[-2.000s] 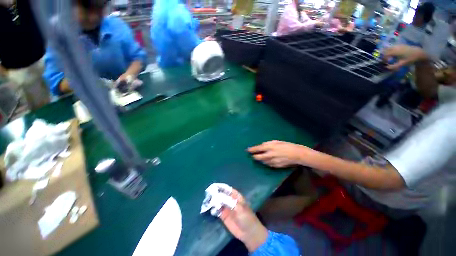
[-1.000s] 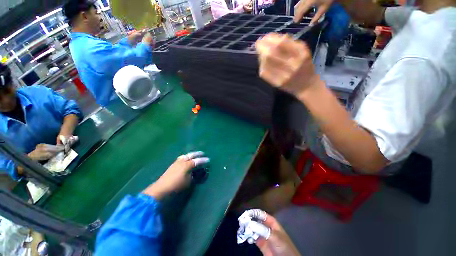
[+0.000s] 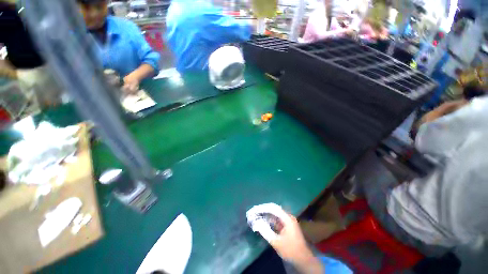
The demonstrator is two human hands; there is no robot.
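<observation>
My right hand [image 3: 291,238] is at the bottom centre-right, with white coverings on its fingers and a blue sleeve. It is shut on a crumpled white cloth [image 3: 260,218] above the green bench. The image is blurred, and whether something dark lies within the cloth I cannot tell. A white pointed work pad [image 3: 170,247] lies at the bottom edge, left of my hand. A small dark thing [image 3: 159,272] shows on it, cut off by the edge. My left hand is out of the picture.
A solvent bottle [image 3: 136,197] stands by the metal post [image 3: 107,118]. Cardboard [image 3: 80,242] with a cloth pile [image 3: 40,155] is at left. Black compartment trays [image 3: 326,101] stand at right, beside a person in grey. A small orange item [image 3: 266,116] and white fan-like device [image 3: 227,68] are farther back.
The view has swung back left. My left hand, on a dark object on the bench a second ago, has left the picture. The neighbour's arms have withdrawn from the trays.
</observation>
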